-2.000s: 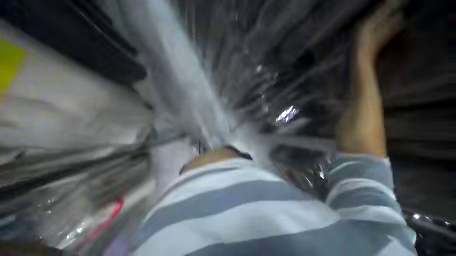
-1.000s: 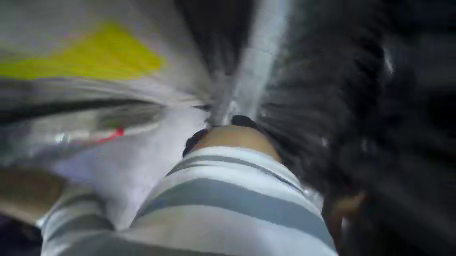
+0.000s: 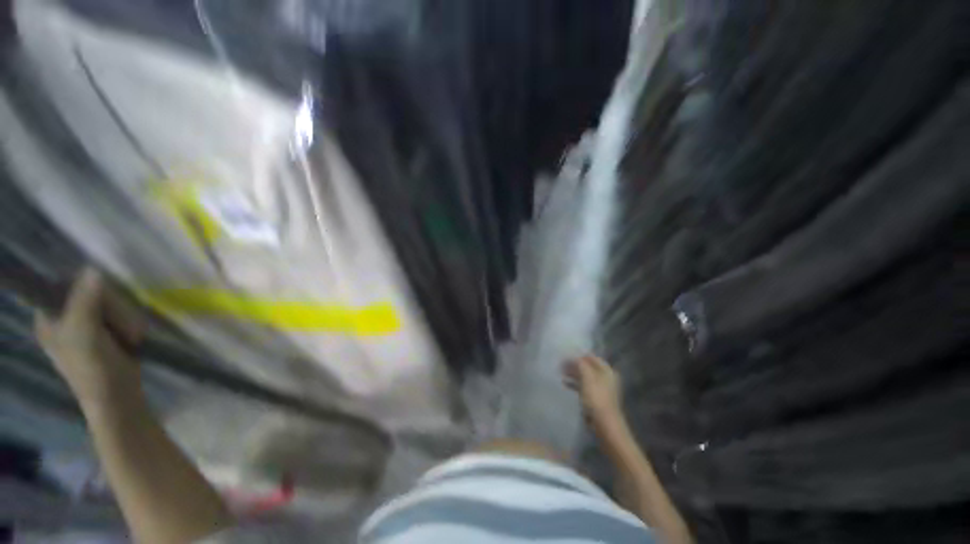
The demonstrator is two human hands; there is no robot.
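The picture is blurred. My left hand (image 3: 90, 335) is at the left, its fingers bent against a dark band beside a pale bagged garment (image 3: 351, 250); whether it grips anything is unclear. The garment has a bright yellow band, a second yellow mark and a small white label. My right hand (image 3: 596, 388) is low, right of centre, over the pale floor strip. Its fingers look loosely curled, with nothing seen in them.
Dark bagged garments (image 3: 436, 159) hang beyond the pale one. More dark garments under shiny film (image 3: 819, 276) line the right side. The narrow pale aisle floor (image 3: 564, 276) runs between them. A small red strip (image 3: 279, 494) shows at lower left.
The view has shifted, and the pale garment with its yellow band shows more fully. My left hand has come into view at the left. My right hand has moved up and inward over the aisle.
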